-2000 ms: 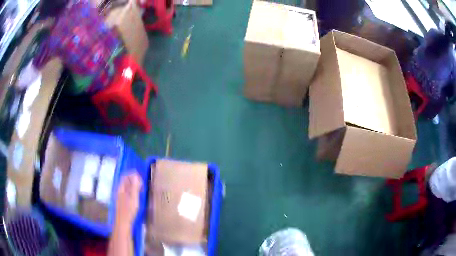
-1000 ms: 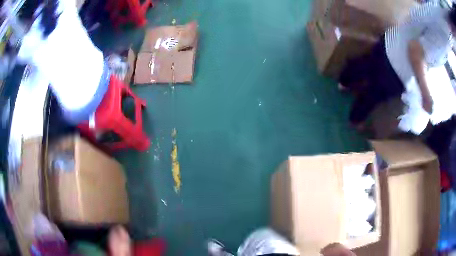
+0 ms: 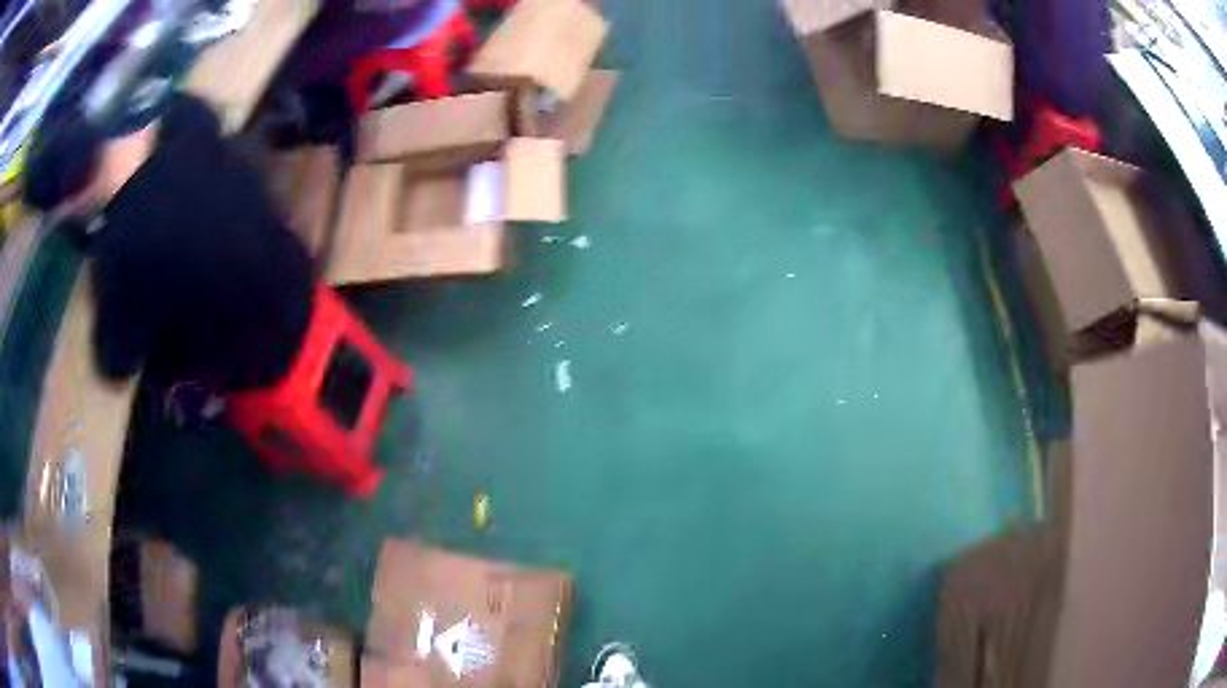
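Note:
No hand shows in the frame now. Nearest in front of me, a flat-looking brown carton [image 3: 518, 621] with shiny marks lies on the green floor at the lower left. Beside it, at the bottom edge, an open brown carton [image 3: 232, 648] holds greyish, blurred goods. A shoe tip [image 3: 616, 665] shows at the bottom edge.
A person in dark clothes [image 3: 202, 249] sits on a red stool [image 3: 323, 403] by the left worktable [image 3: 65, 390]. An open carton [image 3: 417, 251] stands beyond. Cartons line the right side, including a tall one [image 3: 1137, 511]; another open carton [image 3: 942, 67] stands at the upper right.
The view has moved along the aisle. The striped-shirt person and the nearby cartons on the right are out of view; a dark-clothed person and other cartons show now. The hand parts at the bottom are gone.

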